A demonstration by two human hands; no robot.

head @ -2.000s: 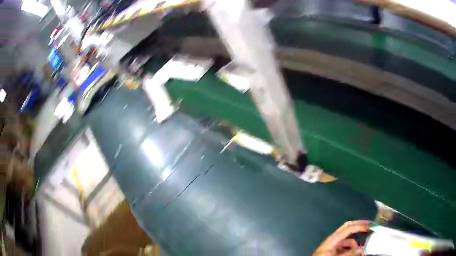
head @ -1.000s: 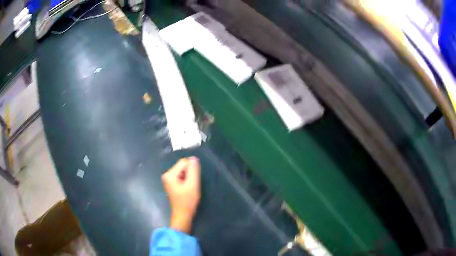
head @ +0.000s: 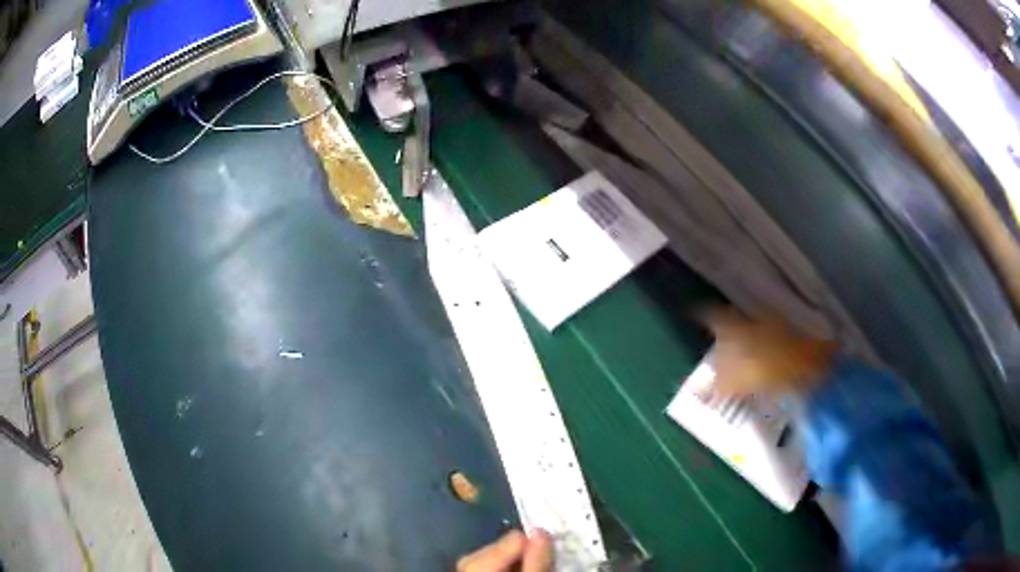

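Observation:
A white retail box (head: 738,436) with printed text lies on the green belt at the lower right. My right hand (head: 772,352), blurred and in a light blue sleeve, is over its upper end; whether the fingers grip it is unclear. A second white box (head: 570,246) with a barcode panel lies farther up the belt, close beside a pale metal strip (head: 503,391). My left hand (head: 509,553) is cut off by the bottom edge; its fingertips are at the strip's near end, and its grasp cannot be told.
The worn dark green bench (head: 280,369) is on the left, with torn tan patches. A scale-like device with a blue top (head: 185,34) and a white cable (head: 213,129) stands at the upper left. A metal bracket (head: 414,123) stands at the strip's far end.
The view has shifted toward the device and bracket. The hand seen over the bench a second ago is now at the bottom edge. My right hand has come into view over a box.

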